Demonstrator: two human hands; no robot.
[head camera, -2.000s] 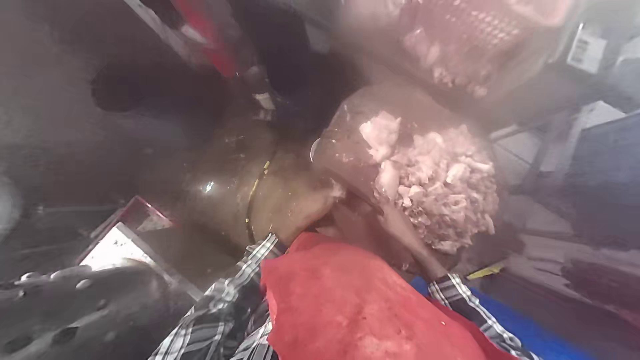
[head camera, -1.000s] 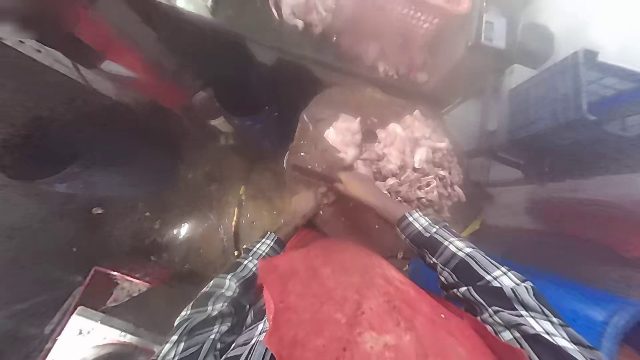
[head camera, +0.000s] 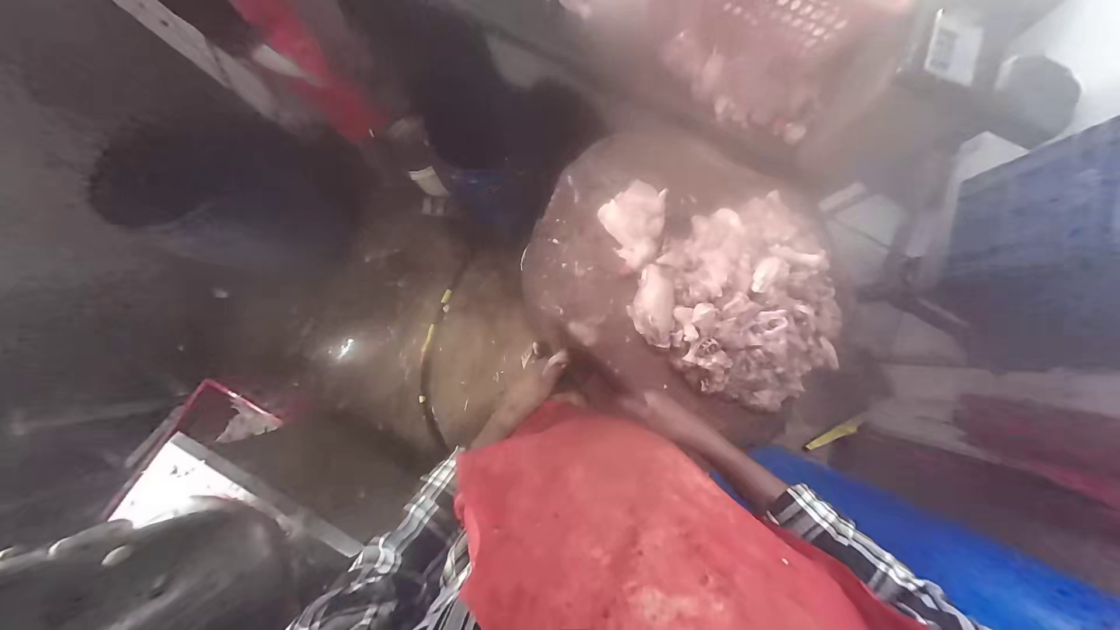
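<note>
A round chopping block (head camera: 577, 289) carries a heap of pale raw meat pieces (head camera: 752, 306) on its right side, with a larger piece (head camera: 634, 219) at the heap's upper left. My left hand (head camera: 541, 376) is by the block's lower left edge, fingers partly bent; whether it holds anything is unclear. My right hand (head camera: 643, 407) is low on the block, below the heap, blurred and partly hidden near the red apron (head camera: 612, 525). What it grips cannot be made out. Both forearms come from checked sleeves.
A pink perforated basket (head camera: 787, 35) with meat stands beyond the block. Blue crates (head camera: 1037, 254) are at the right, a blue container (head camera: 927, 534) at lower right. A red-edged box (head camera: 210, 437) lies at lower left on the wet floor.
From one second ago, my right hand has drawn back from the middle of the block toward the apron. My left hand stays near the block's lower left edge. The heap looks much the same.
</note>
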